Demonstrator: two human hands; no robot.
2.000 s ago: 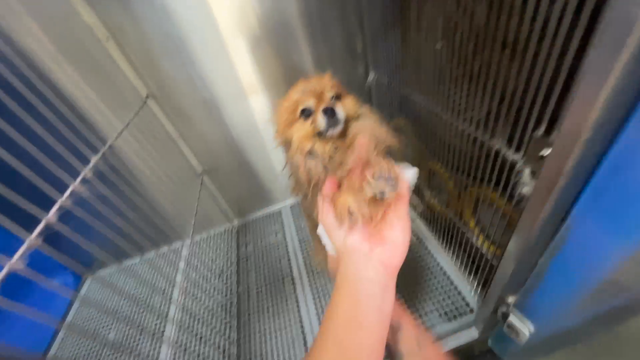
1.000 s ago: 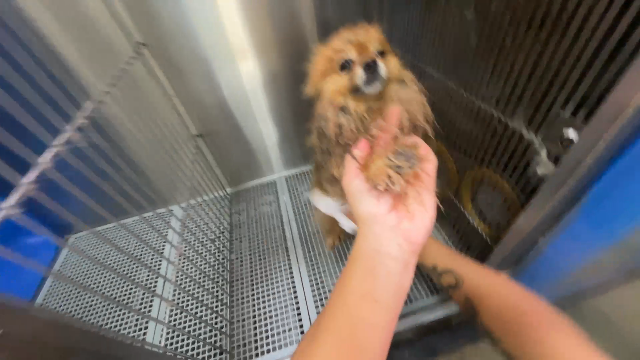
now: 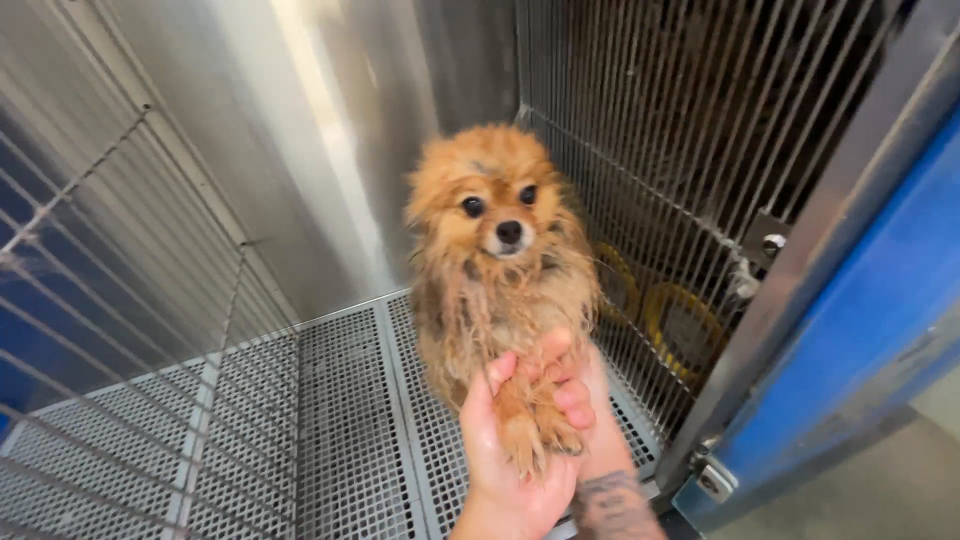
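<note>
A small orange-brown long-haired dog (image 3: 502, 262) with damp, clumped fur sits upright on the grate, facing the camera. My left hand (image 3: 517, 457), palm up, cups both of its front paws (image 3: 536, 427), thumb on the left side. My right hand (image 3: 596, 375) reaches in from the lower right behind the left one, against the dog's lower chest; its fingers are mostly hidden by fur and the left hand. A tattoo shows on the right forearm.
A perforated metal floor grate (image 3: 341, 420) lies under the dog, against a stainless steel wall (image 3: 255, 150). Wire bars (image 3: 112, 315) stand left, a wire panel (image 3: 675, 97) right, with yellow rings (image 3: 682, 330) behind it. A blue panel edge (image 3: 847, 300) with a metal latch (image 3: 716, 480) is at right.
The dog's head has lowered and now faces the camera. My left hand holds both front paws together. The white cloth-like piece seen near the dog earlier no longer shows.
</note>
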